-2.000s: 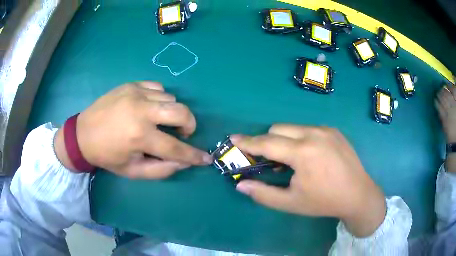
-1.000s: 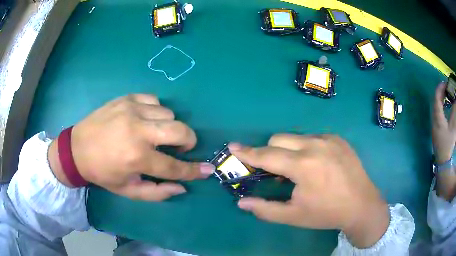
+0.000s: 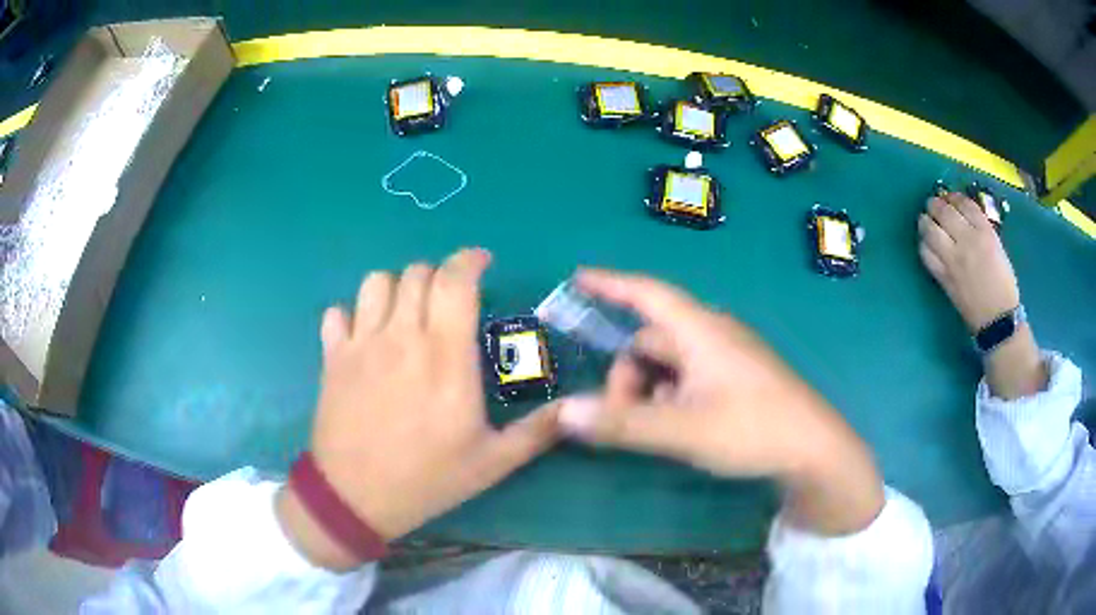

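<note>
A black watch module (image 3: pixel 520 357) with a pale cell edged in yellow lies flat on the green mat, a dark oval part over its cell. My left hand (image 3: pixel 409 384) is beside it on the left, fingers raised and thumb stretched below its lower edge; it holds nothing visible. My right hand (image 3: pixel 721 390) is to the right of the module and pinches a blurred, pale, flat piece (image 3: pixel 583 315) near the module's upper right corner. What this piece is cannot be told. The two thumb tips meet or nearly meet below the module.
A pale-blue loop (image 3: pixel 423 180) lies left of centre. One module (image 3: pixel 416 105) is at upper left; several more (image 3: pixel 685 196) are spread at upper right. A cardboard box (image 3: pixel 192 114) stands left. Another person's hand (image 3: pixel 976 258) reaches in at right beside modules. Yellow tape (image 3: pixel 481 43) edges the mat.
The view has shifted, showing more of the far edge and box. My left hand has turned, fingers upward, off the module. My right hand has let go of the module and now holds the pale piece.
</note>
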